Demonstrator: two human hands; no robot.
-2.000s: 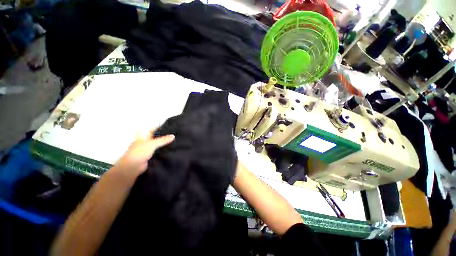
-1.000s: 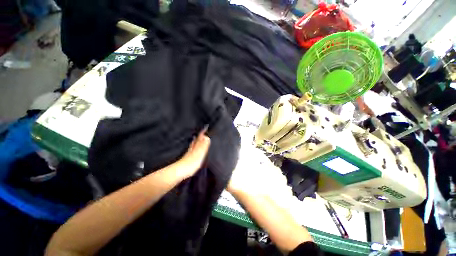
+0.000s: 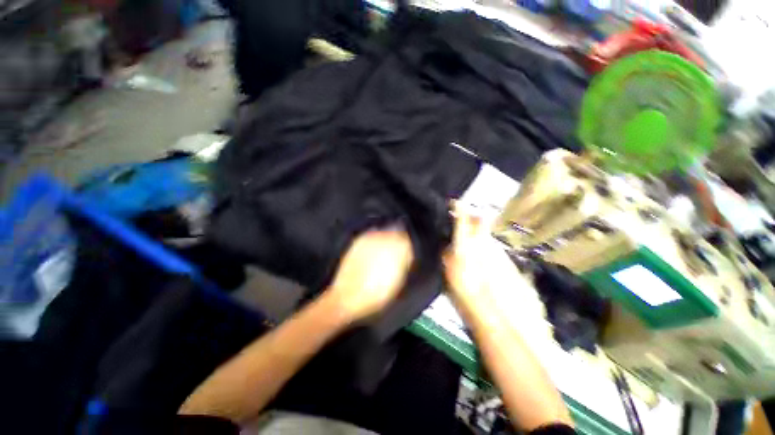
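A large black garment (image 3: 297, 161) is spread over the left part of the white sewing table and hangs over its front edge. My left hand (image 3: 374, 268) is on the garment near its front, blurred, with the fingers bent into the cloth. My right hand (image 3: 463, 246) is at the garment's right edge, its fingertips against the cloth, just left of the sewing machine (image 3: 561, 200). The needle area is blurred. Small black cut pieces (image 3: 569, 302) lie under the machine arm.
A green fan (image 3: 650, 123) stands behind the machine. Dark snips (image 3: 627, 399) lie right of the black pieces. A blue crate (image 3: 127, 234) holding black cloth is at the lower left. A red bag (image 3: 650, 41) is behind the fan. More black cloth lies at the back.
The view has swung left, bringing the blue crate in. The garment now lies spread out flatter over the table's left part, and both hands are at its front and right edge.
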